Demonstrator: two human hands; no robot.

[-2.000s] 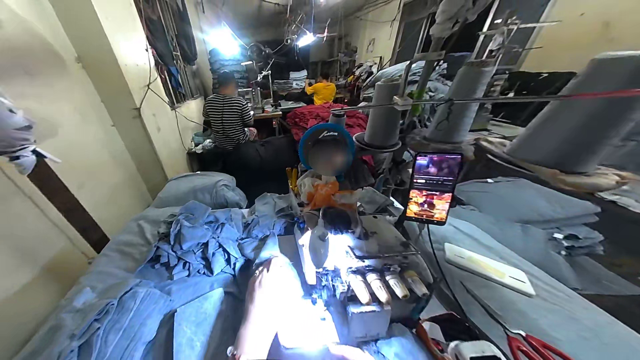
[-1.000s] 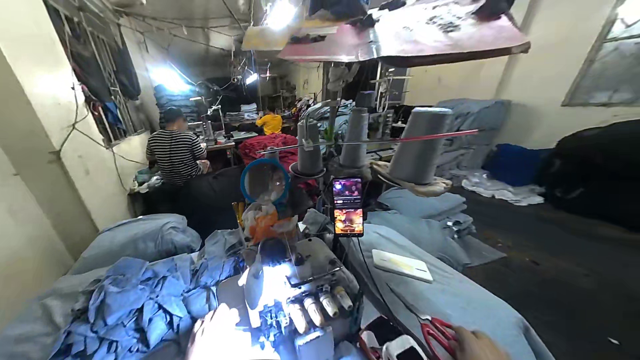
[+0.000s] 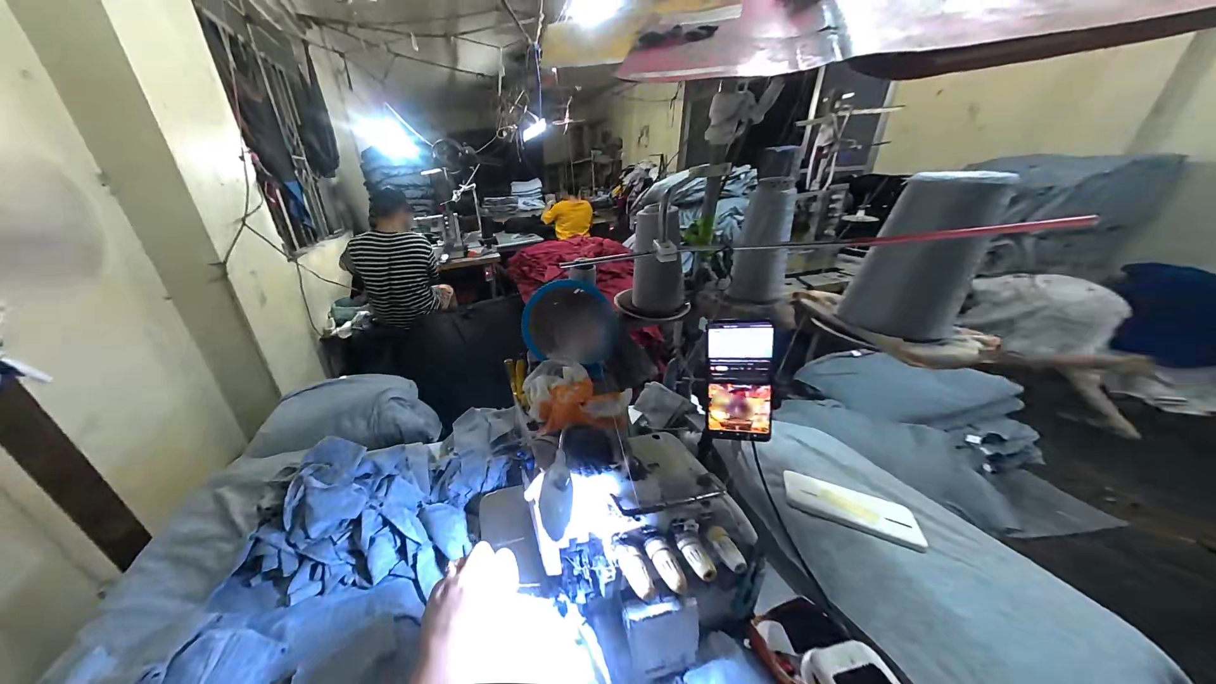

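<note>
My left hand (image 3: 480, 608) lies at the left of the lit needle area of an overlock sewing machine (image 3: 655, 494), over glaring material washed out by the lamp. Whether its fingers grip anything cannot be made out. My right hand is out of view. Several tension dials (image 3: 665, 563) stand in a row on the machine's front. Left of the hand spreads a heap of blue-grey fabric pieces (image 3: 356, 513). A phone with a lit screen (image 3: 740, 380) stands upright behind the machine.
A white phone-like case (image 3: 855, 509) lies on grey cloth at the right. Large grey thread cones (image 3: 921, 256) stand behind, below a red-tipped rod (image 3: 988, 230). A round blue-rimmed mirror (image 3: 568, 323) is beyond the machine. A person in a striped shirt (image 3: 391, 275) and one in yellow (image 3: 570, 218) are farther back.
My right hand, at the red-handled scissors one second ago, has left the view, and the scissors no longer show. My left hand remains beside the machine's lit area.
</note>
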